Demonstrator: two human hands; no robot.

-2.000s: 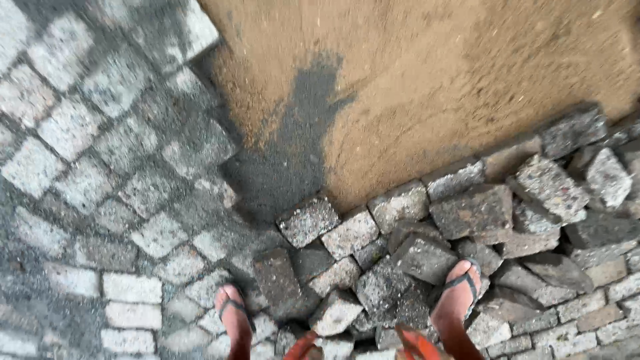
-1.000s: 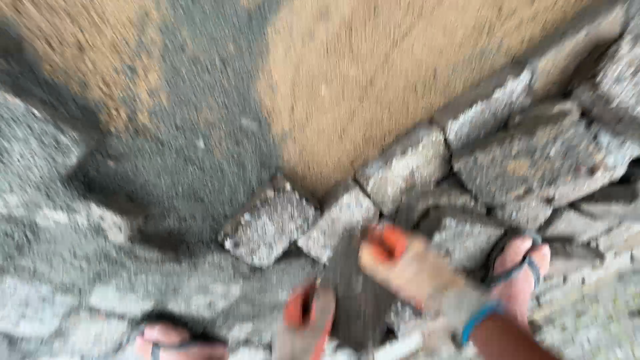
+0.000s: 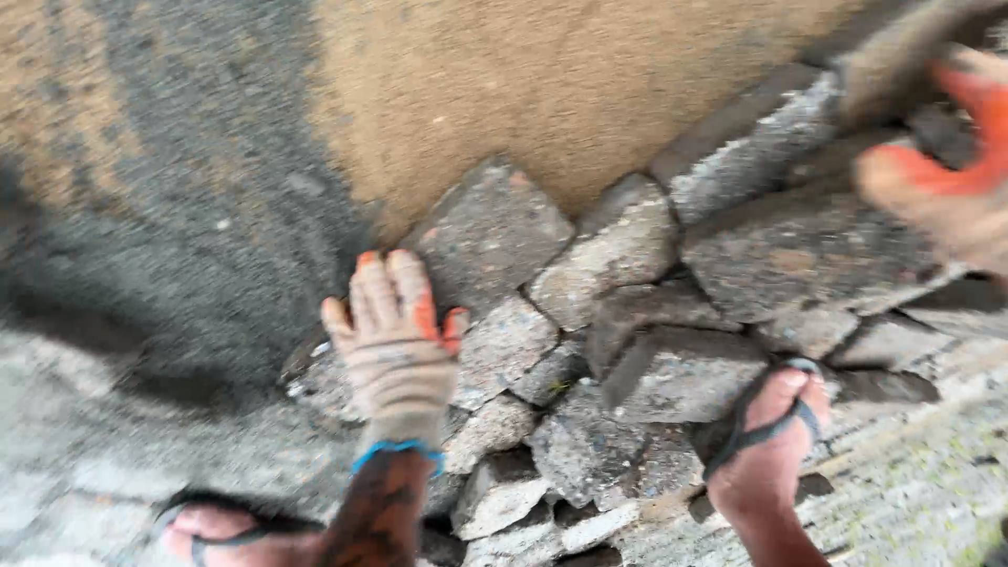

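My left hand (image 3: pixel 396 339), in a beige knit glove with orange patches and a blue cuff, lies palm down, fingers extended, at the left side of a flat grey stone block (image 3: pixel 492 228). That block lies at the sand's edge, against a rough stone block (image 3: pixel 606 252). At the upper right, blurred, my right hand (image 3: pixel 941 150) in a similar glove has thumb and fingers apart around a dark gap or stone. Just below and left of it sits a large stone block (image 3: pixel 795 252). Whether the right hand touches any stone cannot be told.
Brown sand (image 3: pixel 591 87) with a dark grey patch (image 3: pixel 213 213) spreads ahead. Loose, uneven stones (image 3: pixel 583 441) are piled between my feet, which wear dark flip-flops. My right foot (image 3: pixel 768 441) stands beside a tilted stone (image 3: pixel 685 374). Grey paving (image 3: pixel 94 472) lies at the left.
A second ago both hands were close together about a dark stone; now they are far apart, the right hand at the upper right. A flat block now lies on the sand's edge. The view has shifted.
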